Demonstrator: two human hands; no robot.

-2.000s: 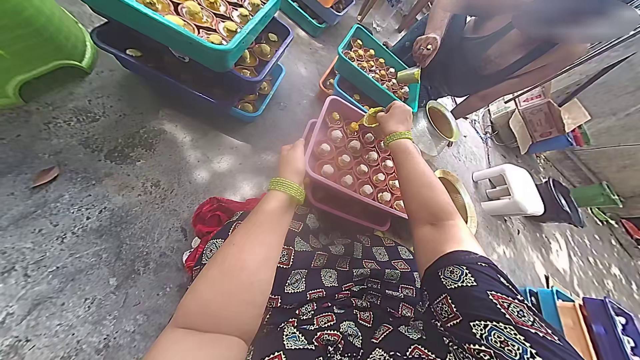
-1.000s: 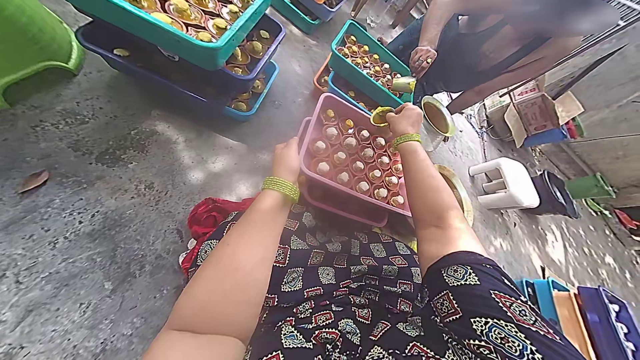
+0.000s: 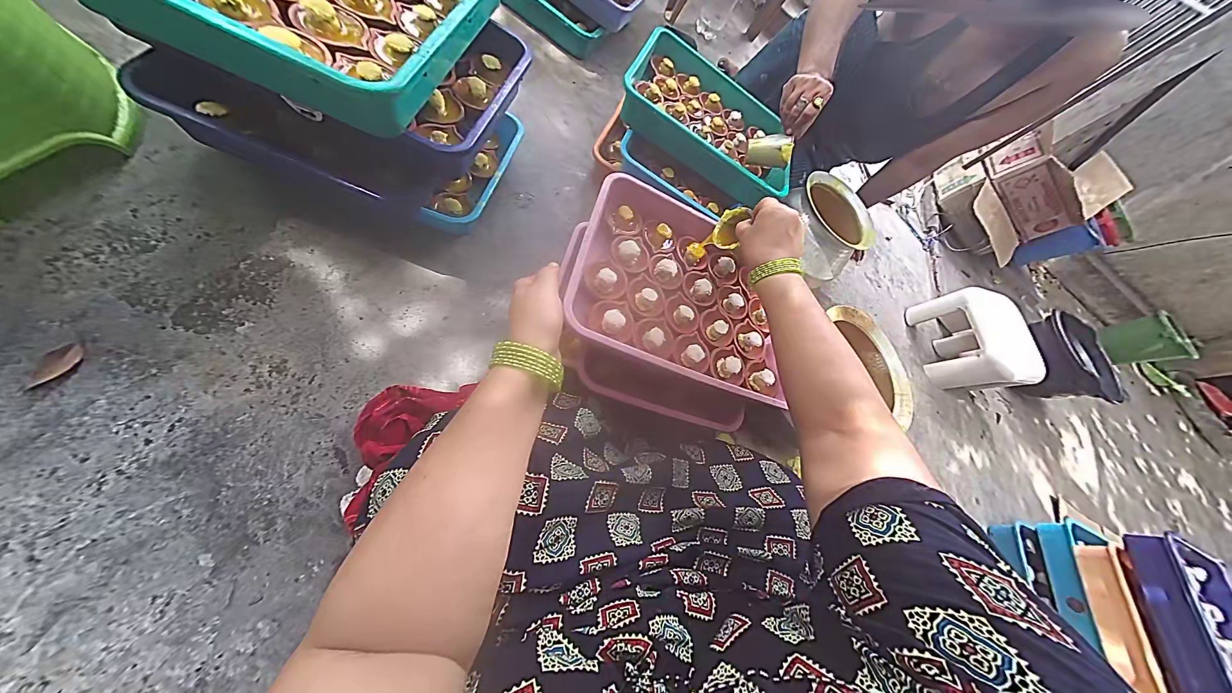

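Note:
My right hand (image 3: pixel 770 236) grips a small cup (image 3: pixel 731 229) coated in yellow, tilted over a pink plastic tray (image 3: pixel 664 371), with yellow stuff at its lip. In rows inside the tray stand small clay cups (image 3: pixel 684 318) topped with white; a few at the far end carry yellow. My left hand (image 3: pixel 537 306) is at the tray's left edge; its fingers are partly hidden, so its hold cannot be told. A second pink tray (image 3: pixel 664 408) lies underneath. Beyond, a co-worker's hand (image 3: pixel 805 101) holds a yellow-smeared cup (image 3: pixel 770 150) over a teal tray (image 3: pixel 707 144) of filled clay cups.
Stacked trays (image 3: pixel 380 106) of filled cups stand at the upper left, near a green plastic stool (image 3: pixel 67 106). Right of my tray are a metal pot (image 3: pixel 839 212) and a brass-coloured vessel (image 3: pixel 871 361). Farther right are a white stool (image 3: pixel 982 339), a cardboard box (image 3: pixel 1035 192) and stacked trays (image 3: pixel 1107 597).
My right hand has moved the yellow-coated cup from the tray's far edge, first rightward, then back over the clay cups. The left hand has stayed at the tray's left edge.

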